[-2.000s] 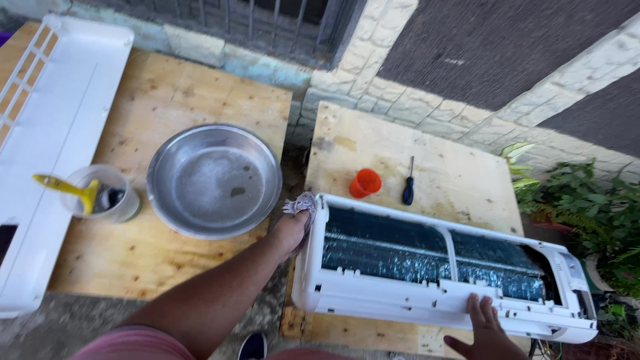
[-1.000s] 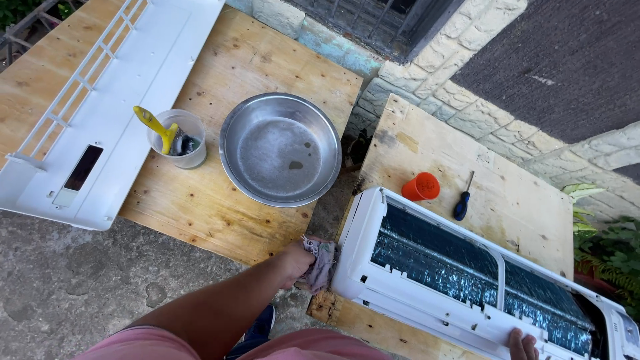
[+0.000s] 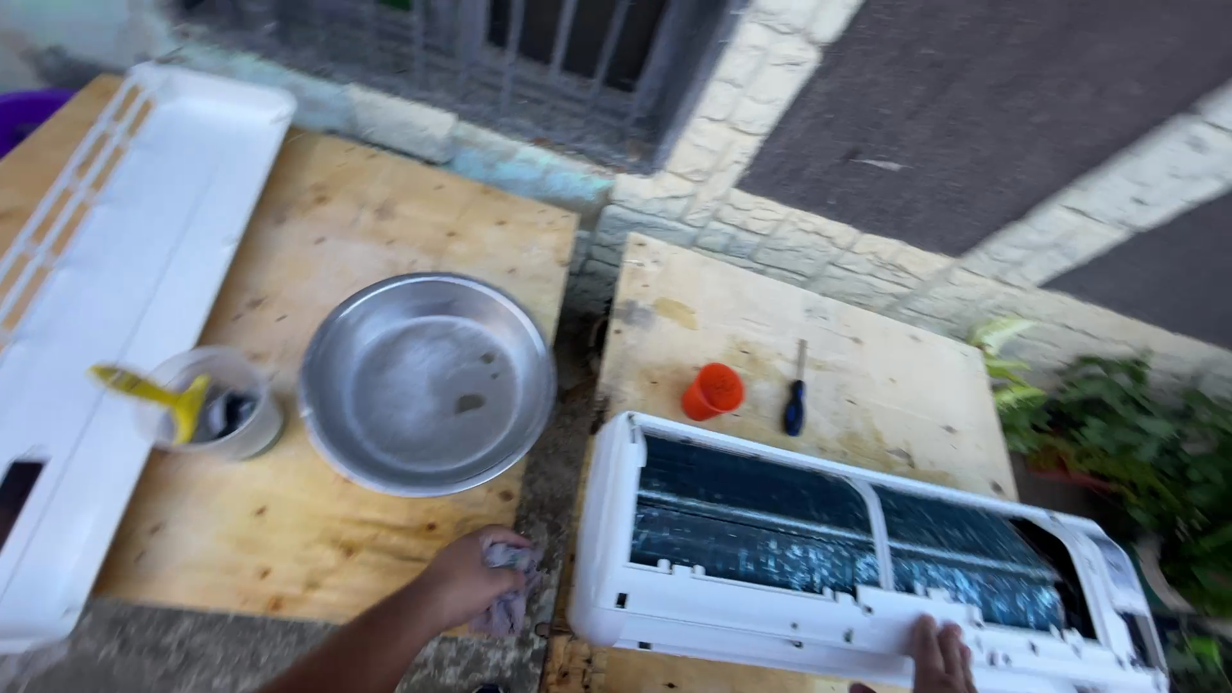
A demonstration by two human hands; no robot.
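My left hand [image 3: 472, 579] grips a crumpled, greyish cloth [image 3: 508, 587] over the gap between two plywood tables, left of the white indoor unit of a split air conditioner [image 3: 751, 616]. The unit lies on the right table with its dark finned coil [image 3: 751, 520] showing. My right hand [image 3: 938, 654] rests its fingers on the unit's lower white edge; part of the hand is cut off by the frame. An orange plastic cup [image 3: 713, 392] and a blue-and-black-handled screwdriver [image 3: 794, 404] are behind the unit.
On the left plywood table [image 3: 318, 539] are a round metal basin [image 3: 423, 385], a clear plastic tub [image 3: 252, 428] holding a yellow-handled brush [image 3: 144, 385], and a long white plastic cover [image 3: 125, 327]. A barred window and stone-faced wall [image 3: 818, 241] stand behind. Leafy plants [image 3: 1126, 433] are at right.
My left hand and the cloth were at the unit's left end two seconds ago; now they are apart from it, to its left. My right hand remains at the unit's lower edge. The view has swung.
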